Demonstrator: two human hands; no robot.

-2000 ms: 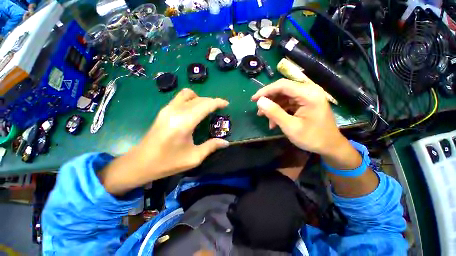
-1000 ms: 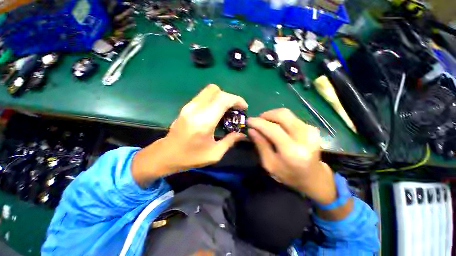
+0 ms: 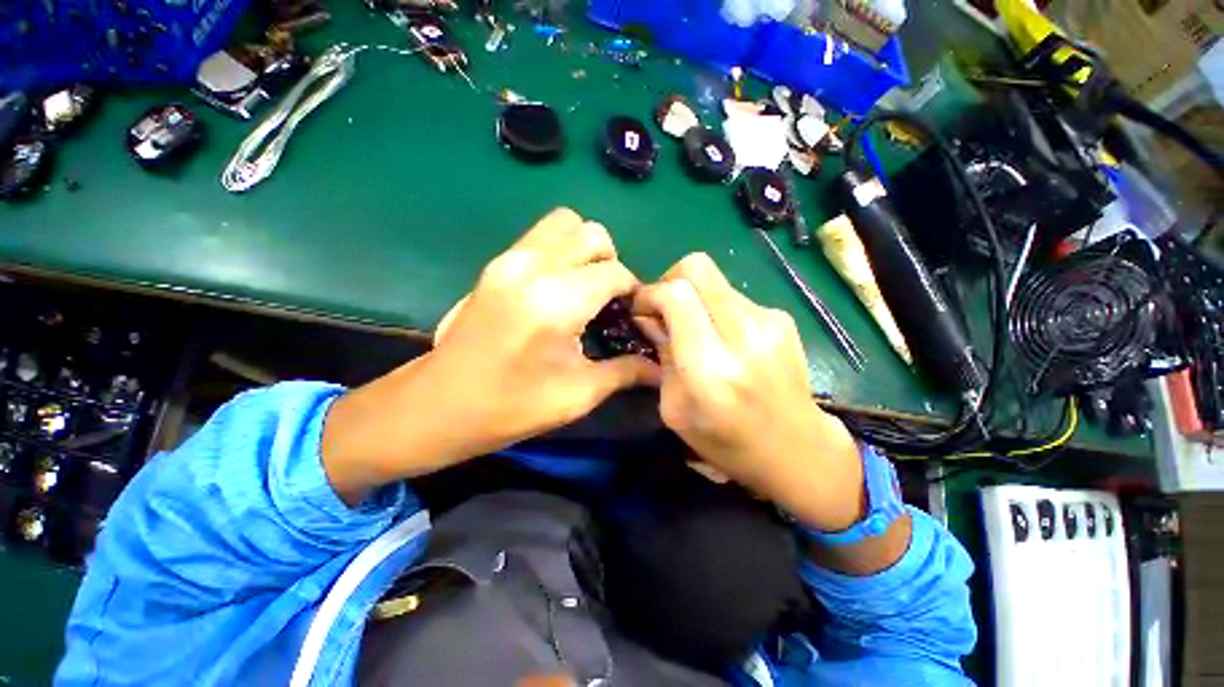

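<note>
A small round black unit (image 3: 615,330) with shiny parts is held at the bench's front edge, mostly hidden by fingers. My left hand (image 3: 537,315) grips its left side between thumb and fingers. My right hand (image 3: 718,352) has its fingertips closed on the unit's right side, covering it. Whether my right fingers also hold a small part cannot be seen. Tweezers (image 3: 812,298) lie on the green mat (image 3: 389,228) to the right of my hands.
Round black housings (image 3: 628,146) lie beyond my hands. A white lead bundle (image 3: 290,118) is at left. Blue bins (image 3: 792,57) stand at the back. A black cylindrical tool (image 3: 913,285), a cream stick (image 3: 863,286) and a fan (image 3: 1090,311) are right. A white tray (image 3: 1060,591) is low right.
My right hand has come in from beside the unit and its fingers now cover the unit's right side. My left hand has closed onto the unit. The camera view has shifted.
</note>
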